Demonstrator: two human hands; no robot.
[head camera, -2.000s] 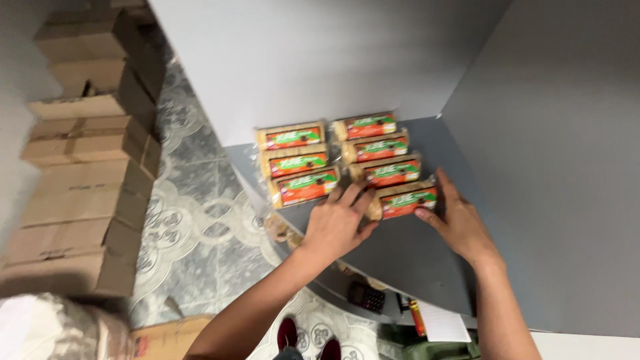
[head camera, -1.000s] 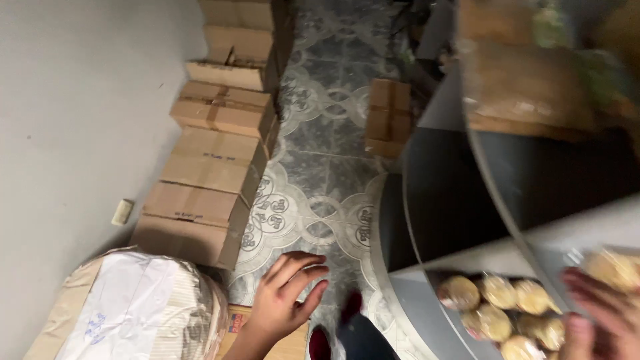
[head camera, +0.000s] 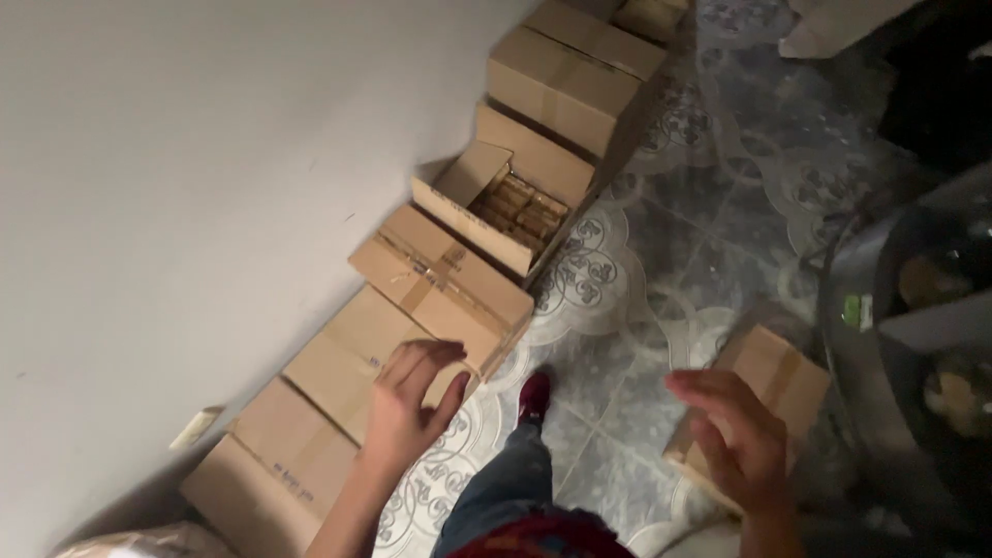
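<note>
My left hand (head camera: 415, 403) hangs in the air with fingers apart and bent, holding nothing, over the row of cardboard boxes. To the right, my right hand (head camera: 736, 438) is also raised and holds nothing, its thumb and fingers apart; behind it on the floor lies a closed cardboard box (head camera: 783, 380). Ahead of my left hand, an open cardboard box (head camera: 480, 229) stands in the row with its flaps up, and wrapped packs (head camera: 519, 205) fill its visible part. Between the open box and my left hand sits a taped cardboard box (head camera: 442, 279).
More closed boxes (head camera: 577, 66) continue the row along the pale wall (head camera: 194, 194). My shoe (head camera: 535, 395) is on the patterned tile floor (head camera: 612, 411). At the right stands a dark curved shelf (head camera: 845, 341) with items on it. A wrapped bundle (head camera: 155, 542) is at the bottom left.
Two seconds ago both hands were at wrapped packs on a grey shelf; now both are off it, empty, near the boxes. The view has swung left toward the box row.
</note>
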